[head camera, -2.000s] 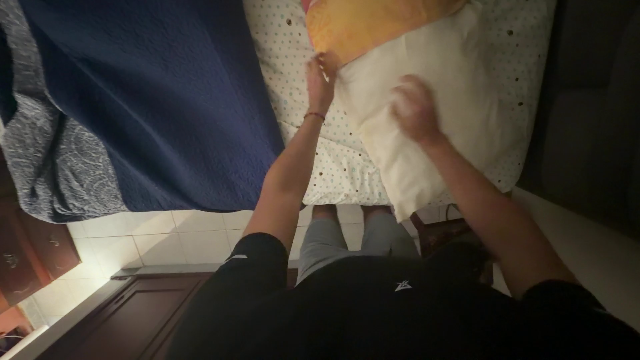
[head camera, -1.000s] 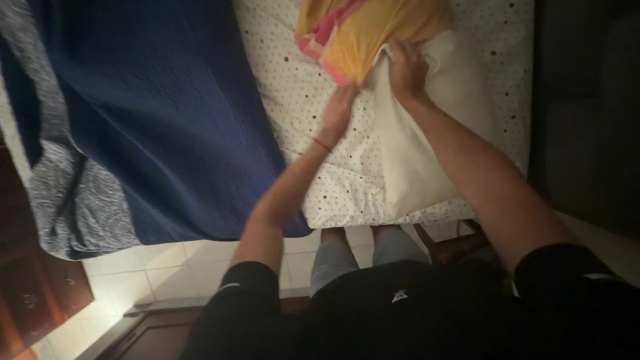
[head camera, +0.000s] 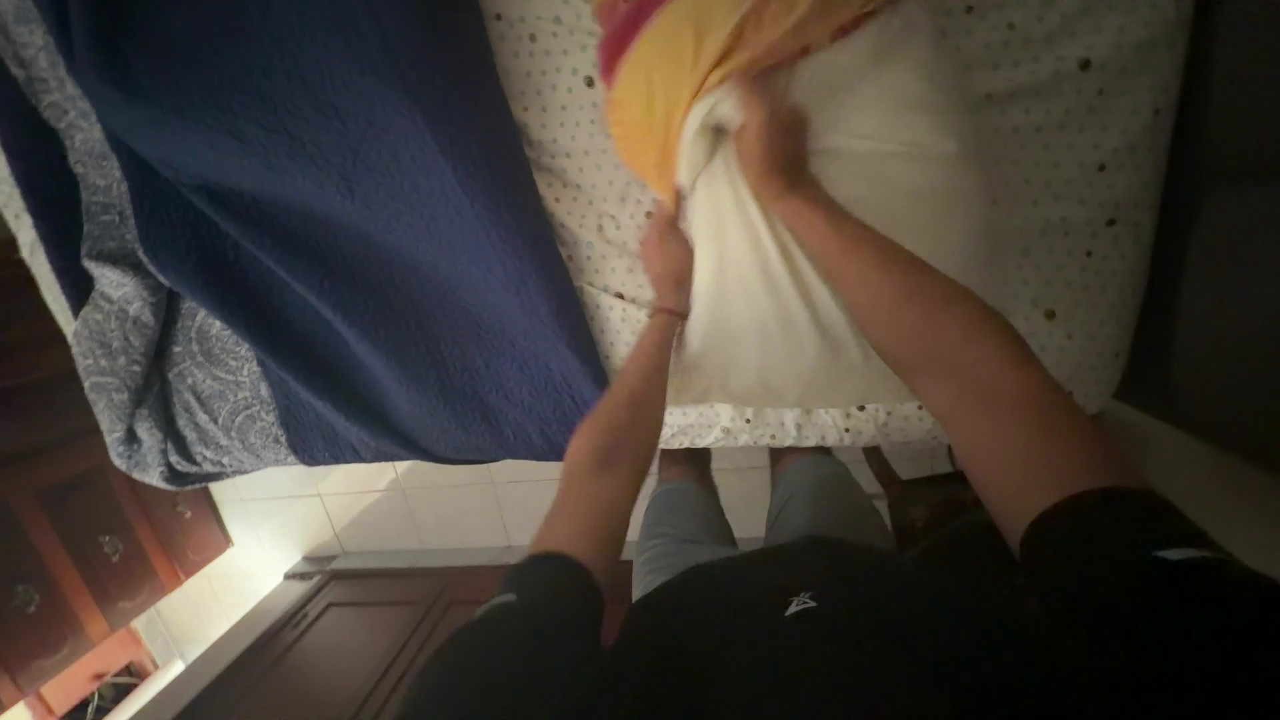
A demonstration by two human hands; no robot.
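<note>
A cream pillow lies on a bed with a dotted fitted sheet, its near end by the bed's edge. Yellow, orange and pink fabric, which looks like a pillowcase, covers its far end. My left hand pinches the lower tip of the yellow fabric, at the pillow's left side. To the right of it, my right hand grips the bunched cream cloth near the border with the coloured fabric; its fingers are blurred and partly hidden.
A navy blanket with a grey patterned underside covers the bed's left part. Wooden drawers stand at the far left, and a dark wooden panel is below. Light floor tiles show between bed and panel.
The cream cloth is now pulled into folds between my hands. My right hand, over the pillow's middle two seconds ago, is now at the edge of the coloured fabric.
</note>
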